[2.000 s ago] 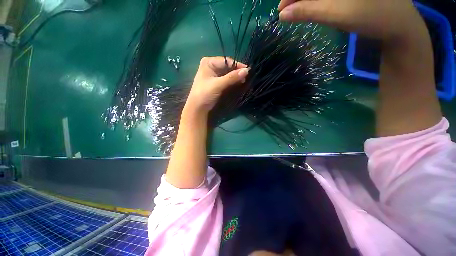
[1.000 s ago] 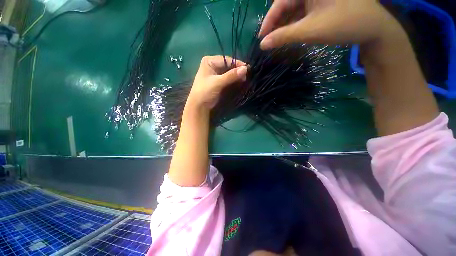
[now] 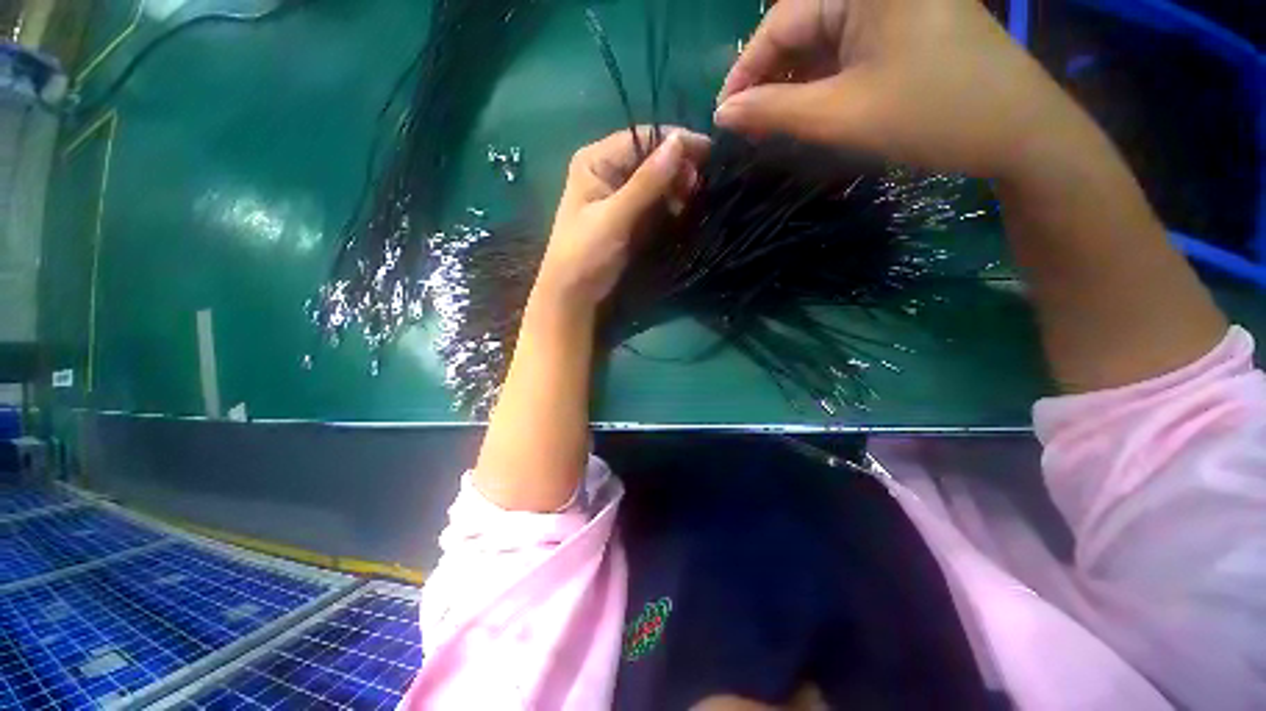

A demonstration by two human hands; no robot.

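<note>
My left hand (image 3: 611,208) is closed on a few black wires (image 3: 612,63) that stand up from between thumb and fingers. My right hand (image 3: 861,84) is just right of it, thumb and forefinger pinched near the upper wires; whether a wire is between them cannot be made out. A large fanned pile of black wires (image 3: 805,250) with silver tips lies under and right of my hands. More silver wire ends (image 3: 451,299) show left of my left wrist. A long dark wire bundle (image 3: 417,153) lies further left.
A blue tray (image 3: 1222,260) with dark contents is at the right, partly behind my right arm. Small silver bits (image 3: 505,163) lie between bundle and left hand. A pale strip (image 3: 208,364) lies near the bench's grey front edge (image 3: 319,452). White mesh over blue sheeting (image 3: 153,597) is lower left.
My right hand has moved left and slightly down, closer to my left hand, and its thumb and forefinger have come together. My left hand still holds wires and is slightly higher.
</note>
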